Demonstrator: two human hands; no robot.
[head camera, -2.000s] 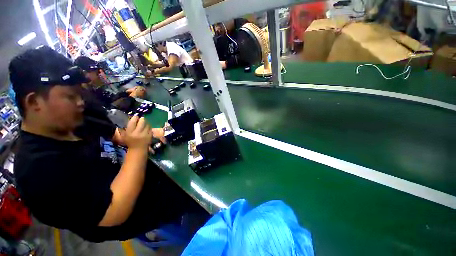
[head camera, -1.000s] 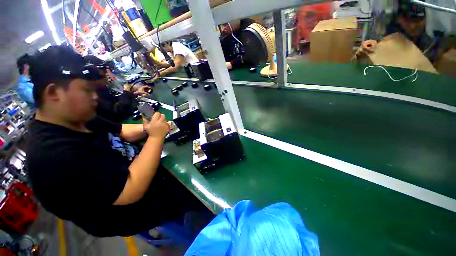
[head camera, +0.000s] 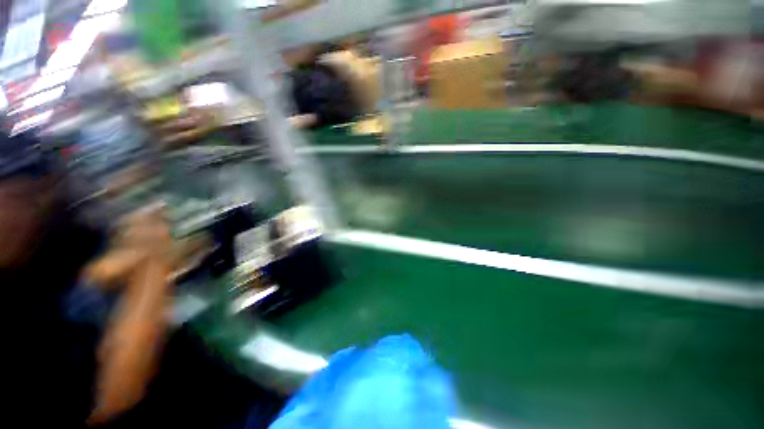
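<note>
The frame is strongly blurred. A bright blue sleeve (head camera: 373, 390) shows at the bottom centre, over the near edge of the green table (head camera: 536, 335). Neither my left hand nor my right hand is in view. Nearest in front, a black unit or box (head camera: 297, 272) with pale parts on top stands on the table left of centre, by the foot of the grey upright. Another dark unit (head camera: 232, 230) is just behind it, farther left.
A person in black at the left edge has a bare forearm (head camera: 138, 310) bent up near the units. A grey metal upright (head camera: 281, 126) rises left of centre. White strips (head camera: 519, 264) cross the table. A brown carton (head camera: 467, 75) and a blurred person are on the far side.
The view has swung to the right and blurred, so the neighbour, upright and black units sit farther left. The blue sleeve is still at the bottom, slightly farther left.
</note>
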